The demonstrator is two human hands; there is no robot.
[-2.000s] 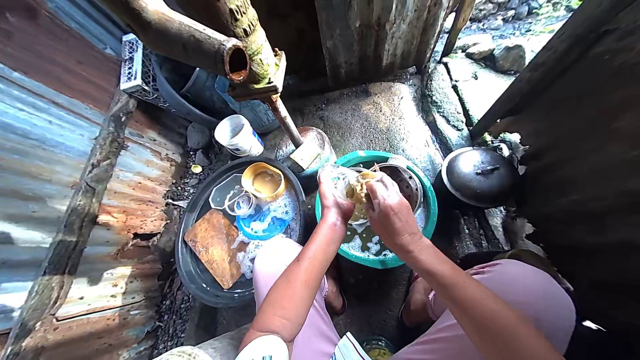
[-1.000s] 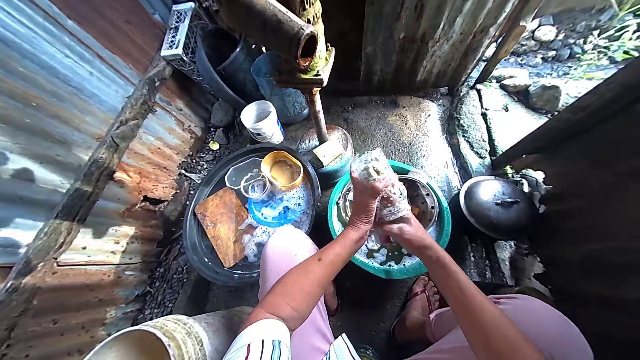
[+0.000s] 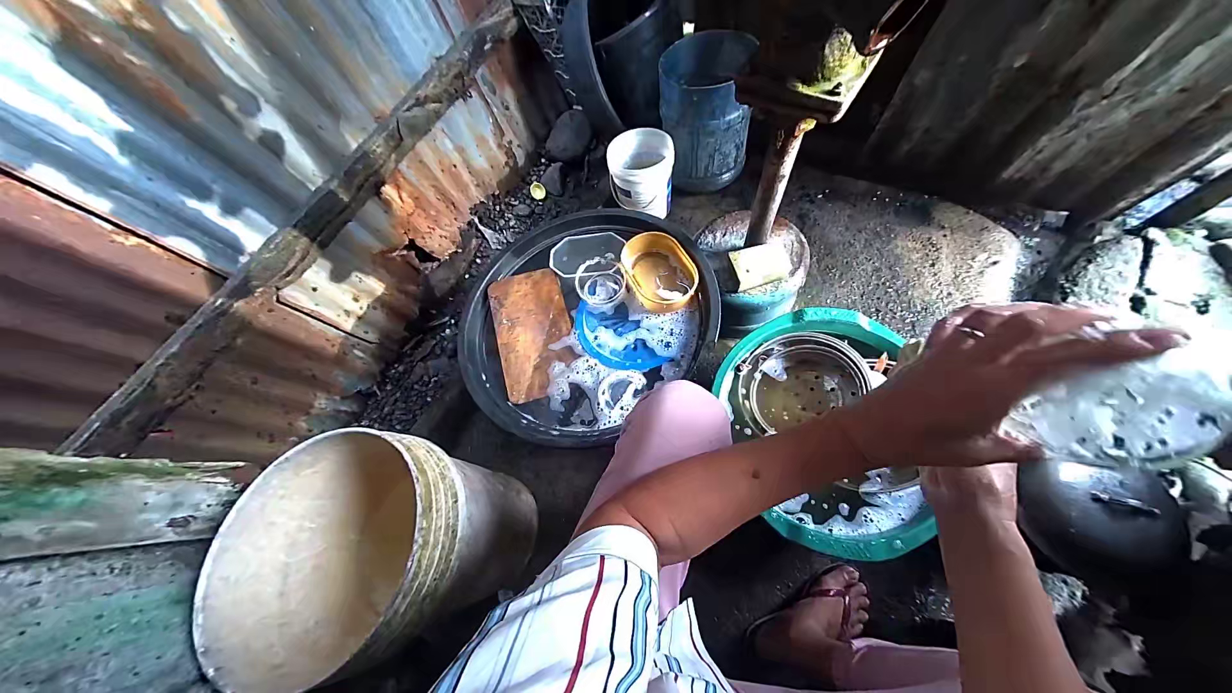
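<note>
My left hand (image 3: 982,375) grips a clear, sudsy container (image 3: 1121,404) at the right, its fingers spread along the top. Beneath it, my right hand (image 3: 972,481) is mostly covered by the left hand and the container; whether it holds anything cannot be seen. Both are over the right side of a green plastic basin (image 3: 871,547) with murky, soapy water and a round metal strainer (image 3: 807,380). Left of it, a black basin (image 3: 472,385) holds a brown board (image 3: 529,332), a yellow container (image 3: 659,271), a blue plastic piece (image 3: 616,337) and clear containers, among suds.
A large whitish bucket (image 3: 462,520) lies tilted at lower left. Behind the basins stand a white pail (image 3: 641,173), a blue container (image 3: 707,111) and a post base with a yellowish block (image 3: 760,266). A dark lidded pot (image 3: 1102,515) is at right.
Both hands, with the container, have moved from over the middle of the green basin to its right side. The view has swung left, showing more of the whitish bucket.
</note>
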